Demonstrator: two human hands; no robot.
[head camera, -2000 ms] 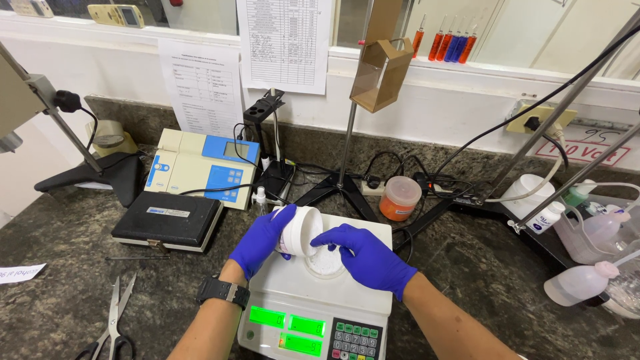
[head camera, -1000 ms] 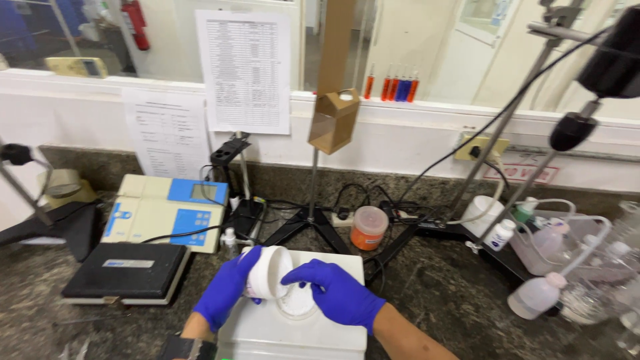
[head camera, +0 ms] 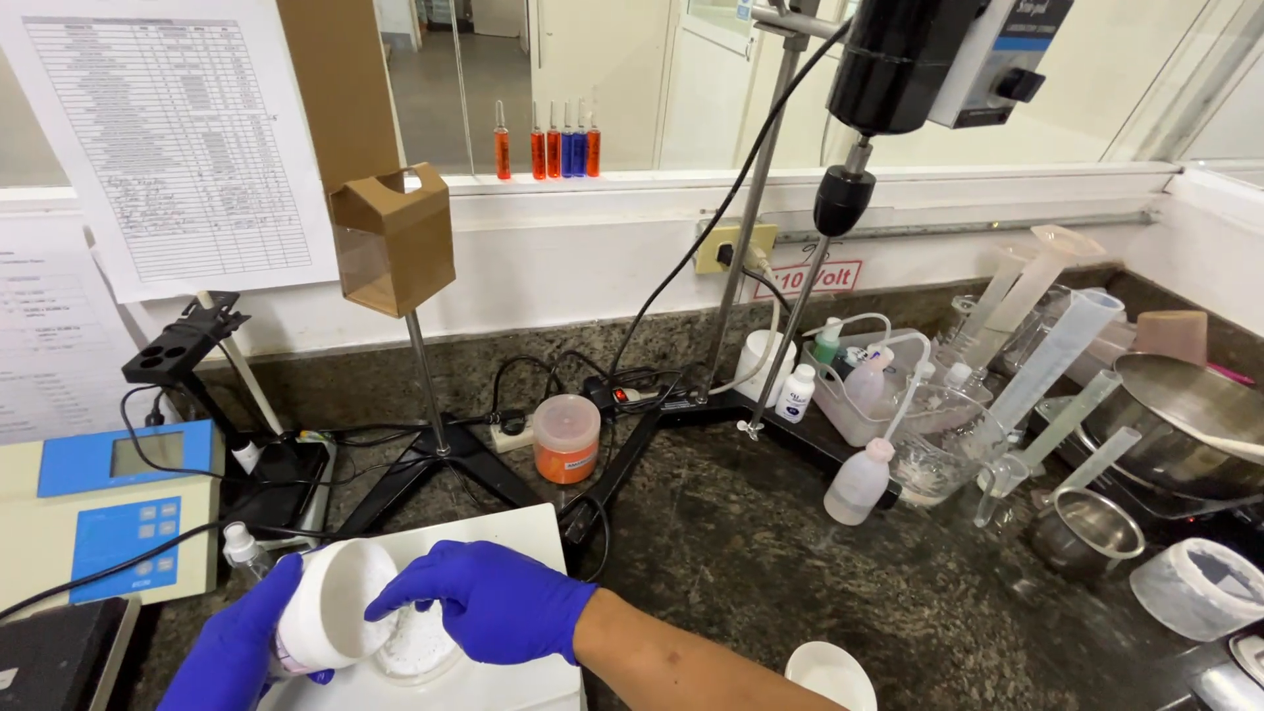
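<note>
In a blue glove, my left hand (head camera: 242, 632) grips a white plastic jar (head camera: 331, 607), tilted so its mouth faces right. My right hand (head camera: 484, 602), gloved too, has its index finger at the jar's rim; whether it pinches a small tool is hidden. Under both hands a shallow round dish (head camera: 420, 647) with white powder rests on the white bench scale (head camera: 533, 553). The scale's display is out of view.
An orange-filled jar (head camera: 566, 439) stands behind the scale, near a black stand base (head camera: 444, 474). To the right are a wash bottle (head camera: 858, 484), an overhead stirrer (head camera: 879, 69), glassware and a steel pot (head camera: 1175, 425). A white lid (head camera: 831, 676) lies on the counter.
The view has swung to the right, bringing the pot and steel cup into sight. Both hands stay over the dish, with the jar still tilted in my left hand.
</note>
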